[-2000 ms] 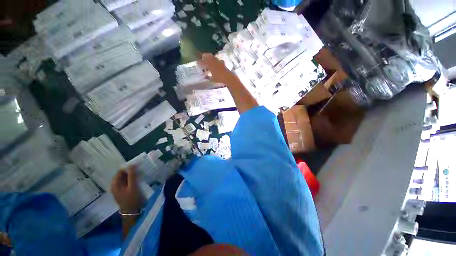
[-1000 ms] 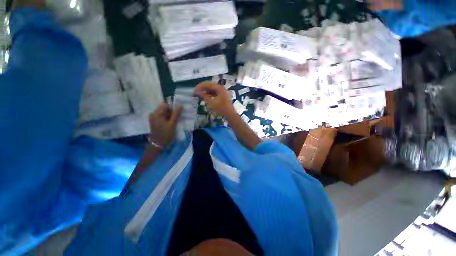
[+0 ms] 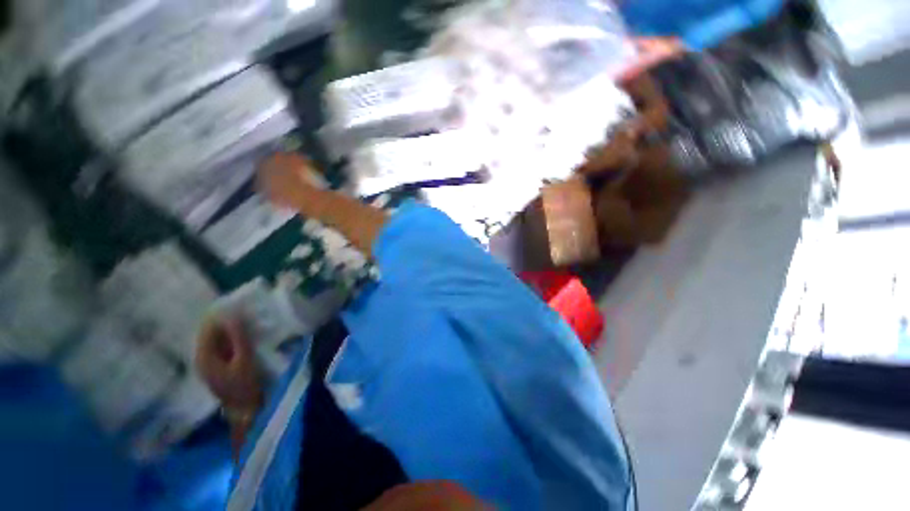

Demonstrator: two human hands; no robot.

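The picture is blurred. My left hand (image 3: 227, 359) is at the lower left with curled fingers, around the edge of pale label stickers (image 3: 267, 311). My right hand (image 3: 287, 182) reaches over the near edge of a stack of flat white cartons (image 3: 205, 130); blur hides whether it grips anything. A single white carton (image 3: 249, 225) lies just below the right hand. More white cartons (image 3: 391, 95) lie beyond my right forearm, beside a bright block of carton ends (image 3: 529, 100).
White backing scraps (image 3: 334, 250) litter the green top. Another person's hand (image 3: 654, 52) and blue sleeve are at the top right, near plastic-wrapped goods (image 3: 753, 115). A brown box (image 3: 571, 222) and red object (image 3: 577, 309) are below the table edge. More cartons lie left (image 3: 150, 299).
My hands have moved apart; the right has gone from beside the stickers to the carton stack. The view has turned, and the other person's hand at the top right shows lower, by the carton ends.
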